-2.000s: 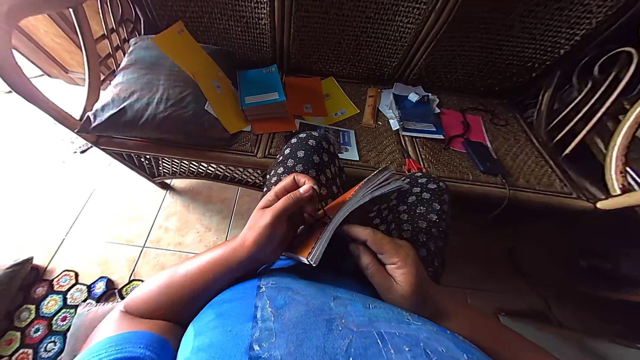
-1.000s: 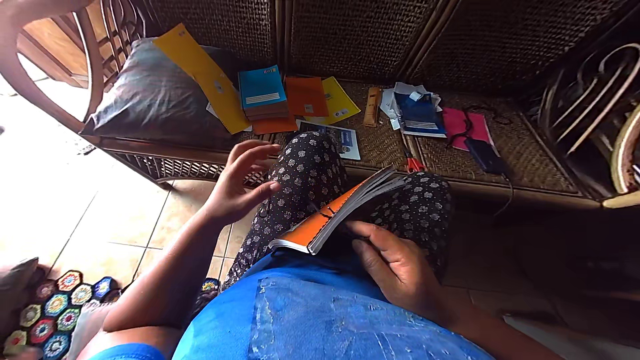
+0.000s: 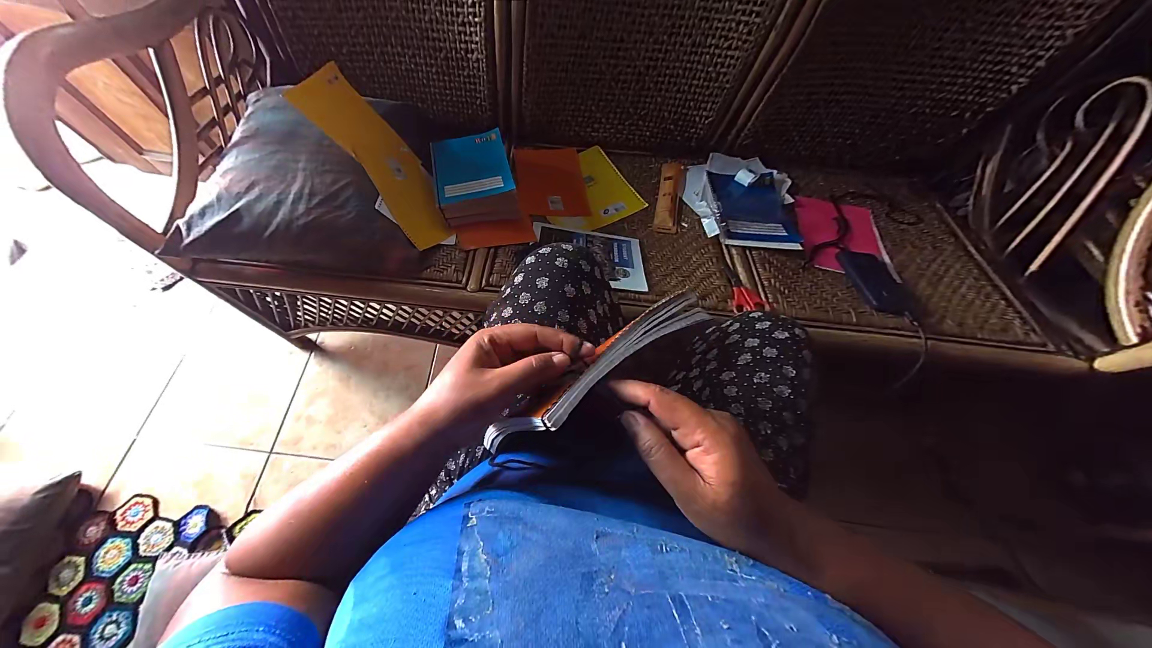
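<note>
A thick notebook with an orange cover rests tilted over my lap, its page block splayed towards the upper right. My left hand is at the cover side, thumb and fingertips pinched together at the spine; a thin dark strand seems to be between them, but it is too small to be sure. My right hand supports the notebook's underside and page edges from the right, its fingertips partly hidden in shadow beneath. Patterned dark trousers cover my knees below it.
The wicker bench ahead bears a cushion, a yellow folder, blue notebooks, an orange notebook, a wooden box, red-handled scissors, a pink notebook and a dark cabled device. A crocheted blanket lies lower left.
My left hand, raised apart from the notebook one second ago, has come back right to its spine, with fingertips now pinched. My right hand has stayed under the notebook.
</note>
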